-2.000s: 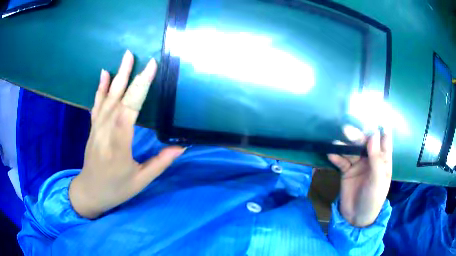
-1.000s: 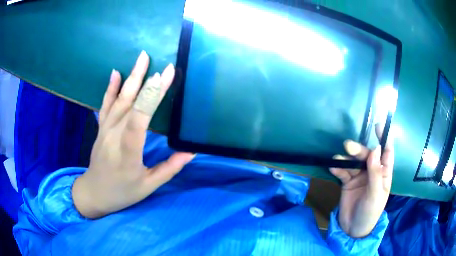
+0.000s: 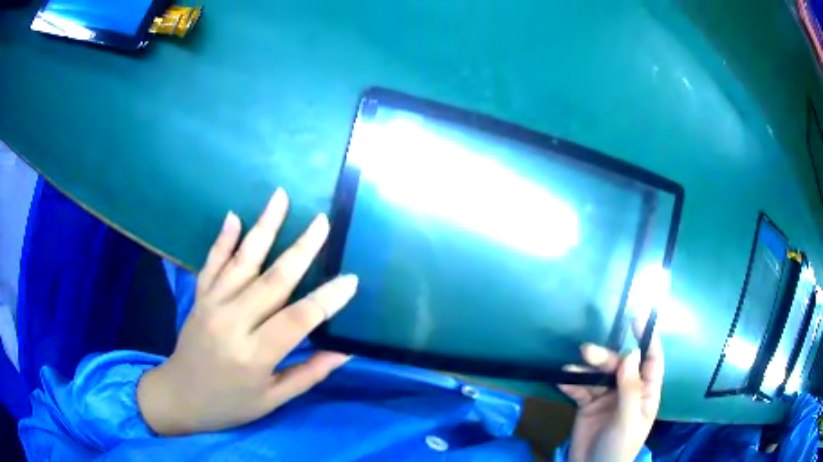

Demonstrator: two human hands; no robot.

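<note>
A clear touch panel (image 3: 469,289) with a black border is in front of me, tilted, with a bright reflection across it and the green bench showing through. My right hand (image 3: 618,388) grips its lower right corner, with fingertips showing through the glass. My left hand (image 3: 262,325) is at its left edge with fingers spread. One fingertip lies over the left border and the thumb is at the lower left corner. Whether the left hand bears any of the panel's weight I cannot tell.
A display module (image 3: 95,20) with a gold flex cable (image 3: 177,21) lies at the far left on the green bench (image 3: 198,117). Another panel (image 3: 753,307) lies at the right, beside a row of dark modules. A blue sleeve shows at the lower right edge.
The panel and both hands sit lower in view, and the panel's whole top edge now shows. A left finger now overlaps the border. More of the far-left module and the right row shows.
</note>
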